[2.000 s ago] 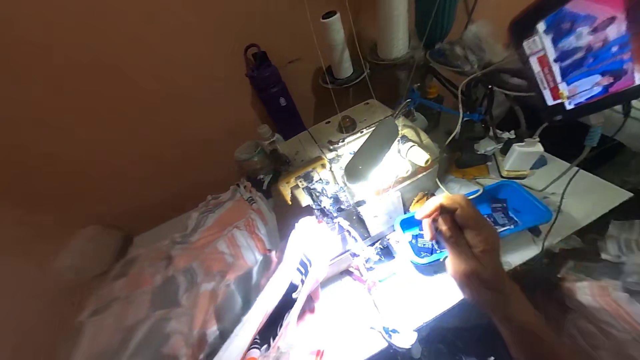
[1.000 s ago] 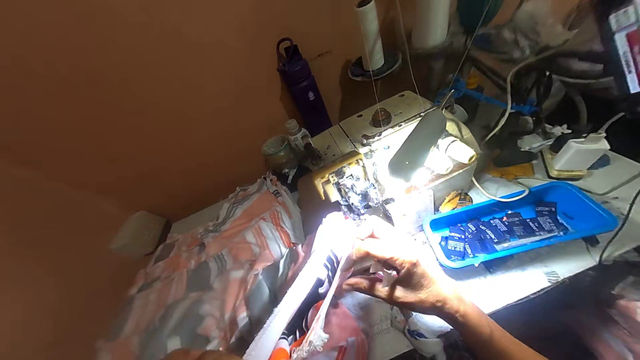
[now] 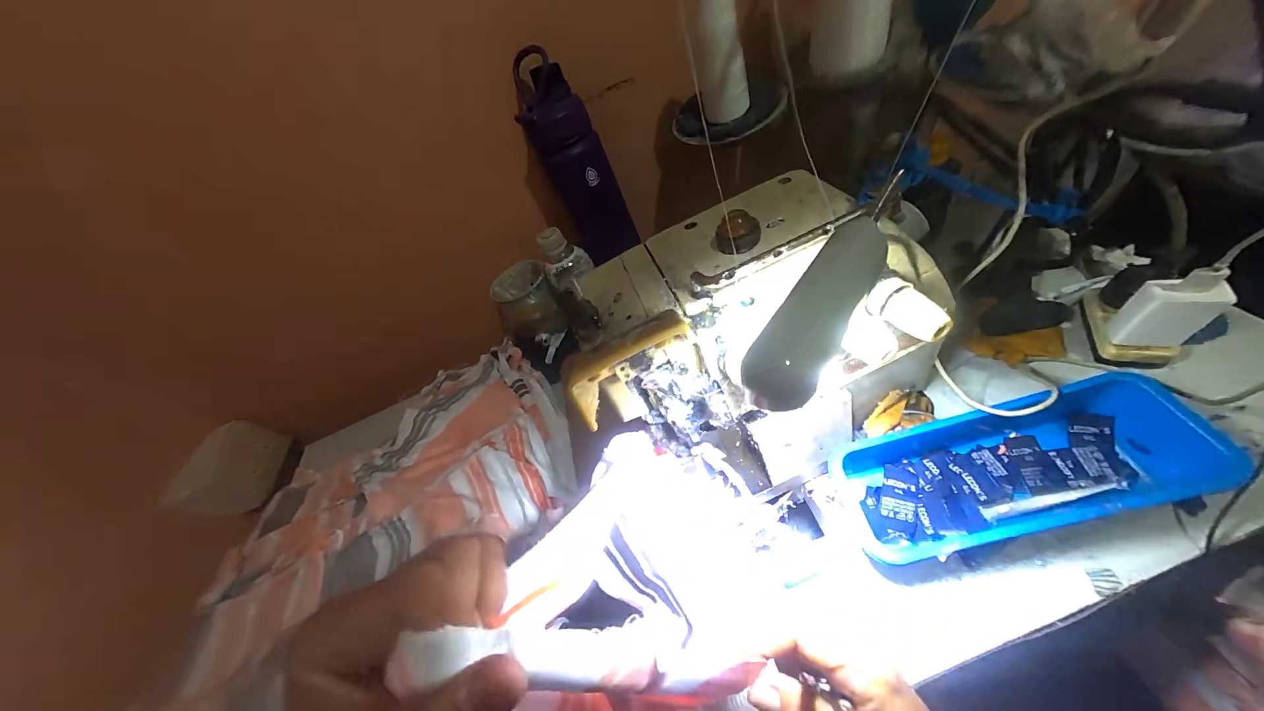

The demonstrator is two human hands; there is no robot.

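Observation:
Striped white and orange fabric stretches from my left hand at lower left across to my right hand at the bottom. My left thumb and fingers pinch its white edge. The right hand is partly cut off and washed out by glare; its fingers touch the fabric's other end, and a small dark metal item shows at them. The far part of the fabric reaches the needle area of a sewing machine, where bright light hides the presser foot. More of the striped fabric lies heaped left of the machine.
A blue plastic tray with several dark printed labels sits right of the machine. Behind stand a purple bottle, a glass jar and a thread cone. A white plug adapter and cables lie at the right.
My right hand has moved from over the tray to the fabric by the needle area, then down to the bottom edge. My left hand has come into fuller view, gripping the fabric.

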